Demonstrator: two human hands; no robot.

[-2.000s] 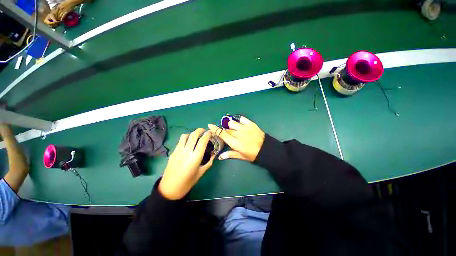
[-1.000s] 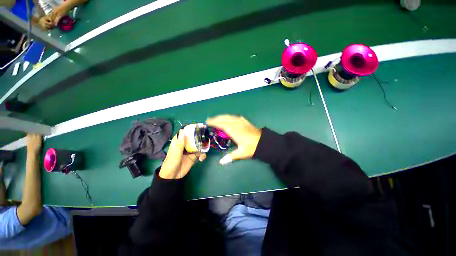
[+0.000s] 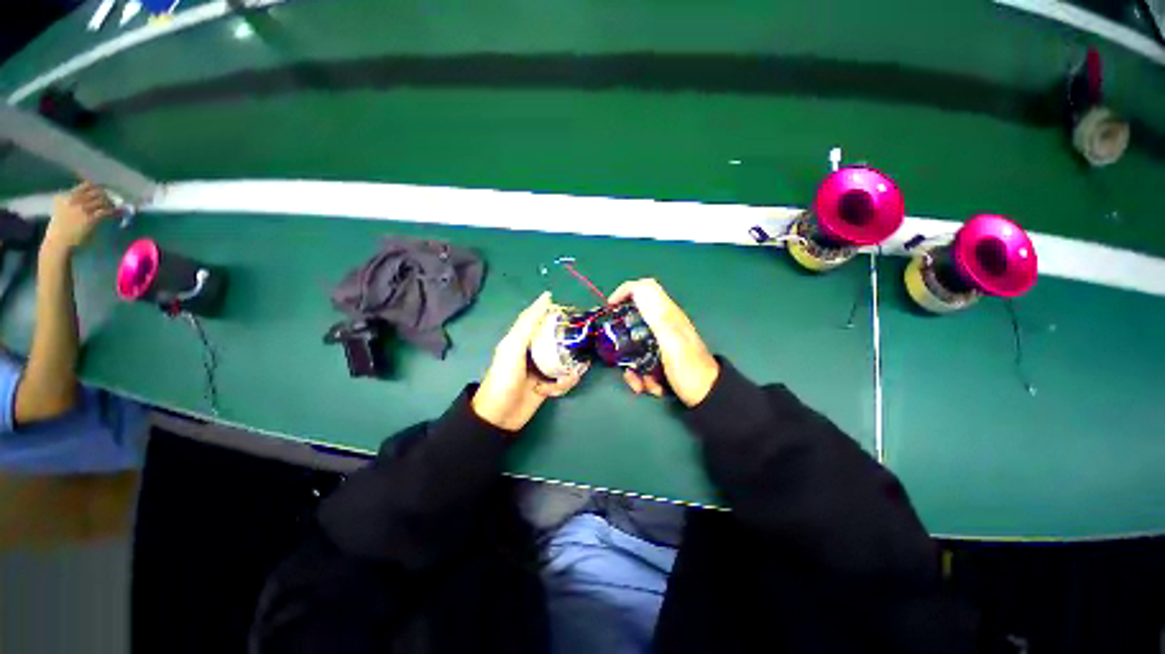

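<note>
My left hand (image 3: pixel 516 373) holds a pale ring-shaped heating element (image 3: pixel 558 344) by its outer side. My right hand (image 3: pixel 675 342) holds a dark part with a purplish opening (image 3: pixel 625 337), seemingly the inner duct. The two parts are close together above the green bench, with red, white and dark wires between them. A red wire sticks up beyond the hands. My fingers hide the undersides, and I cannot tell whether the parts touch.
Two inner assemblies with magenta flares (image 3: pixel 859 207) (image 3: pixel 995 256) stand at right by the white rail (image 3: pixel 511 208). A dark grey cloth (image 3: pixel 409 288) and small black part (image 3: pixel 362 349) lie left. A housed unit (image 3: pixel 190 286) lies further left, near another person's arm (image 3: pixel 53 319).
The view has turned. The pale part, earlier tilted in my left hand, now faces the dark part, which my right hand has closed around. The neighbouring person's hand has moved further up along the rail.
</note>
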